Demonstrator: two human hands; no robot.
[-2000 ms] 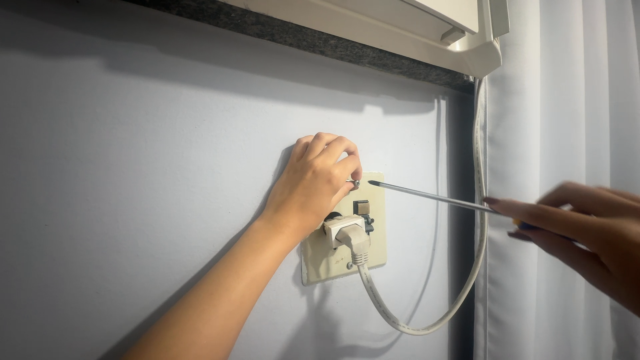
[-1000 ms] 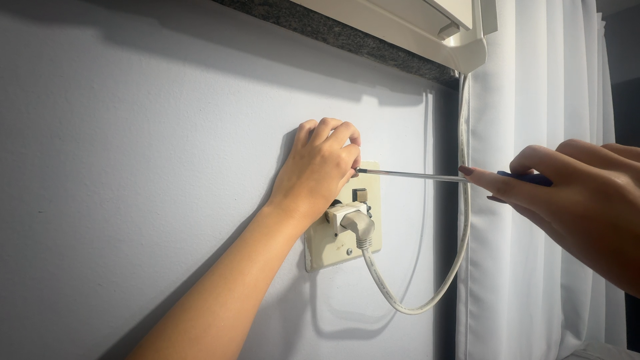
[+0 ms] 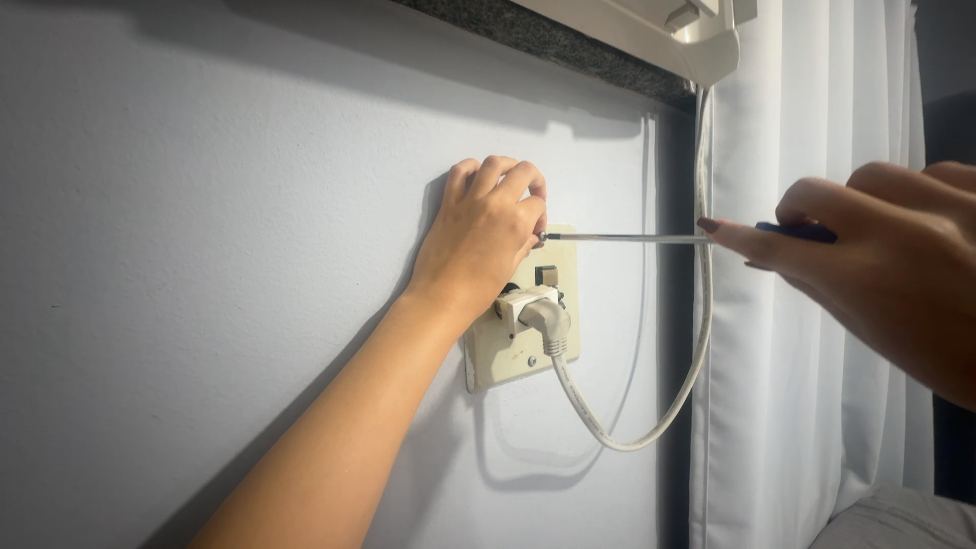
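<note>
My left hand point(image 3: 488, 221) pinches a small screw point(image 3: 542, 236) between thumb and fingertip, over the top of a cream wall plate point(image 3: 496, 358). In my right hand point(image 3: 877, 252) is a screwdriver point(image 3: 633, 239) with a blue handle, its shaft level and its dark tip at the screw's head. Whether the screw sits in the plate is hidden by my fingers. Below my left hand, a grey angled plug point(image 3: 550, 320) is in a white adapter point(image 3: 522, 305) on the plate, beside a small switch point(image 3: 547, 275). A lower screw point(image 3: 532, 361) shows near the plate's bottom edge.
The plug's grey cord point(image 3: 633, 446) loops down and rises to the right, passing behind the screwdriver's line. A dark stone ledge point(image 3: 564, 46) with a white appliance point(image 3: 648, 38) overhangs the wall. White curtains point(image 3: 778, 366) hang at the right, with grey fabric point(image 3: 892, 522) at the lower right.
Two seconds ago the screwdriver's tip was apart from my left fingers, its shaft slanting; my right hand has brought it level, up to the screw. My left hand keeps its pinch at the plate's top.
</note>
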